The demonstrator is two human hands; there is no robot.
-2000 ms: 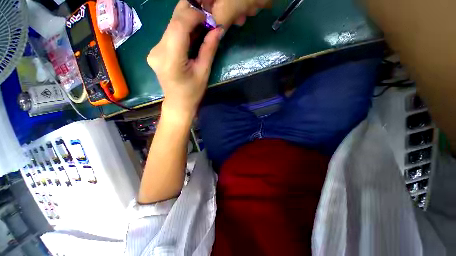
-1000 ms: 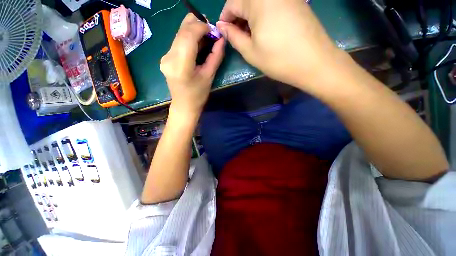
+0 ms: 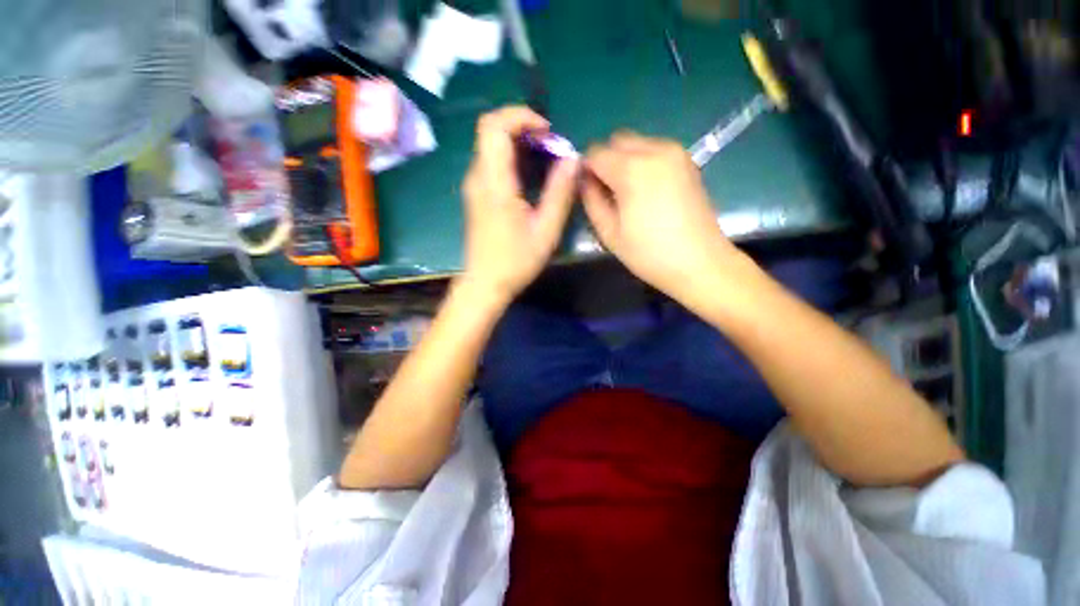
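My left hand is shut on a small purple-rimmed watch case, held above the green mat near its front edge. The fingers cover most of the case. My right hand is at the case's right side, with thumb and fingertips close together. The blur hides whether those fingertips pinch anything or only touch the case.
An orange multimeter and a pink-white block lie left. A white foam tray of watches stands lower left, below a fan. A yellow-handled tool and a black cylinder tool lie right.
The view has shifted, showing more of the mat's far side and right. The right hand came in to the watch case and stays beside it. The left hand still holds the case.
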